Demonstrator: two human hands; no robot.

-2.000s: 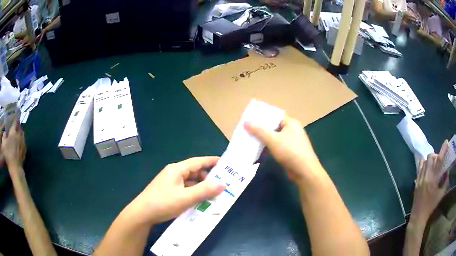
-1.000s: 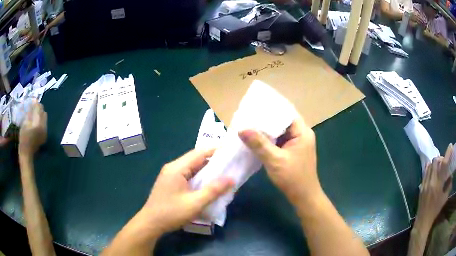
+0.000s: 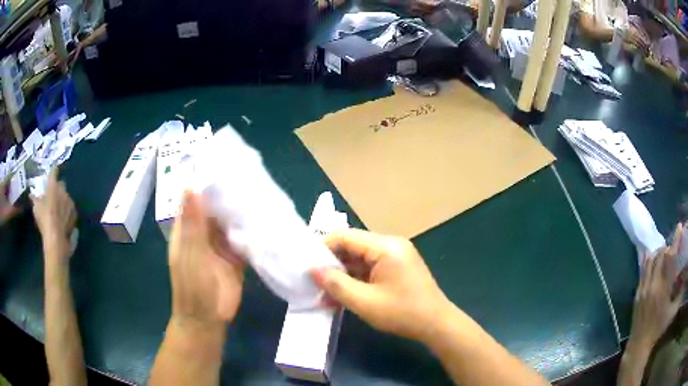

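A long white soft protective sleeve [image 3: 259, 219] is held above the table, tilted with its upper end to the left. What is inside it cannot be seen. My left hand [image 3: 205, 264] holds its upper left part from below. My right hand [image 3: 377, 279] grips its lower right end between thumb and fingers. A white retail carton [image 3: 308, 343] lies on the green table under the sleeve and my right hand, its flap end pointing away; its middle is hidden.
White cartons [image 3: 134, 188] lie side by side at left, partly hidden by the sleeve. A brown cardboard sheet [image 3: 445, 166] lies beyond my hands. Leaflets [image 3: 606, 151] are stacked at right. Black bins [image 3: 204, 45] stand at the back. Other people's hands show at both sides.
The sleeve came out of the carton, which now lies on the table. The sleeve has swung over to tilt left. My left hand has moved up and left, my right hand down and left.
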